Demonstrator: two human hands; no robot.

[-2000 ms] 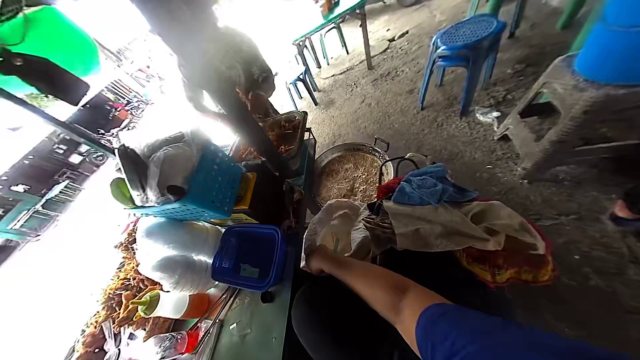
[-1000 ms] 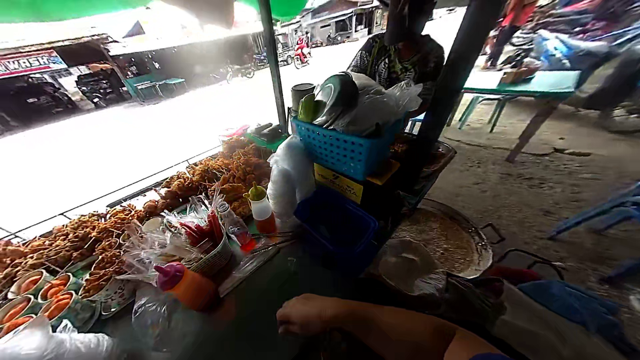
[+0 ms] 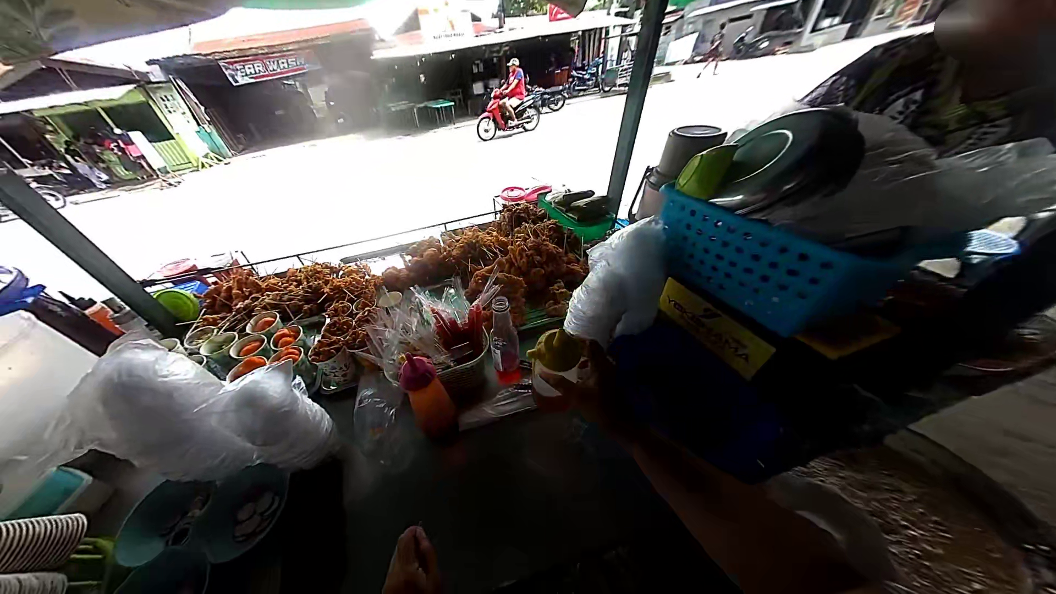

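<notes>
My right hand (image 3: 596, 381) is around a squeeze bottle (image 3: 554, 371) with a yellow-green cap and pale label, beside the blue plastic basket (image 3: 767, 260). At the bottom edge, my left hand (image 3: 415, 561) shows only in part, over the dark counter (image 3: 495, 495); whether it holds anything is unclear. An orange squeeze bottle with a purple cap (image 3: 429, 396) stands left of my right hand. Between the two squeeze bottles is a clear glass bottle with red liquid (image 3: 505, 342). Heaps of fried food on sticks (image 3: 528, 256) lie behind them.
White plastic bags (image 3: 198, 412) and cups with orange contents (image 3: 252, 346) are at left, with teal bowls (image 3: 202, 511) below. A post (image 3: 637, 107) rises at the counter's far edge. A large pan (image 3: 907, 511) is at lower right. A person rides a red motorcycle (image 3: 507, 115) outside.
The view has swung left toward the street. My right hand, holding nothing visible one second ago, is now around the yellow-green-capped bottle. My left hand has come into view at the bottom.
</notes>
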